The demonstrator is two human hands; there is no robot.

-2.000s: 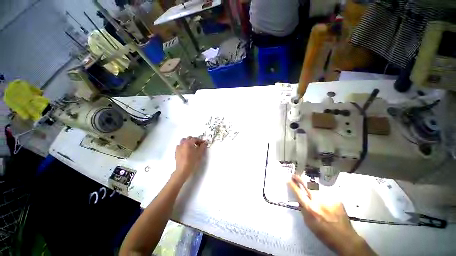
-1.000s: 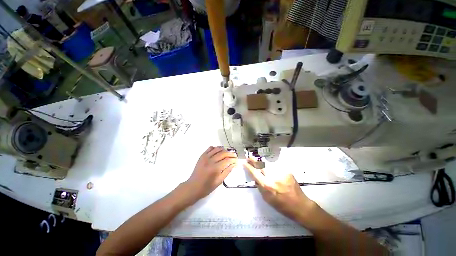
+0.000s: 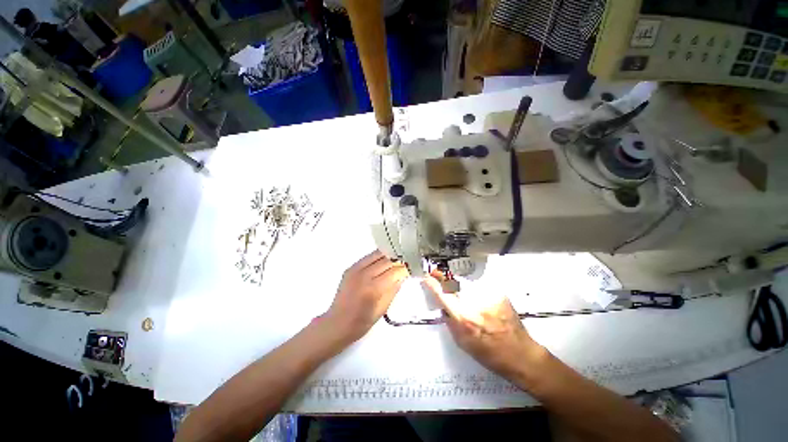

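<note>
The cream sewing machine [image 3: 553, 203] stands right of centre. Its presser foot and needle area [image 3: 442, 266] is brightly lit under the left end of the head. My left hand [image 3: 367, 293] is just left of the needle, fingertips together at the machine. My right hand [image 3: 484, 324] is just right of the needle, its fingers pointing to the presser foot. Any small fabric piece between the fingertips is hidden by fingers and glare, so I cannot tell what either hand holds. A pile of small pale pieces [image 3: 275, 220] lies loose on the table to the left.
Thread snips [image 3: 650, 299] lie right of my right hand, and black-handled scissors [image 3: 765, 319] lie far right. A control panel [image 3: 708, 52] is above the machine. A wooden rod [image 3: 370, 65] rises behind its head. A second machine [image 3: 65, 250] and a switch box [image 3: 105, 352] are at left.
My left hand has moved from the pile of pieces to the needle area, beside my right hand. The view has turned to the right. In the last second both hands have stayed almost still.
</note>
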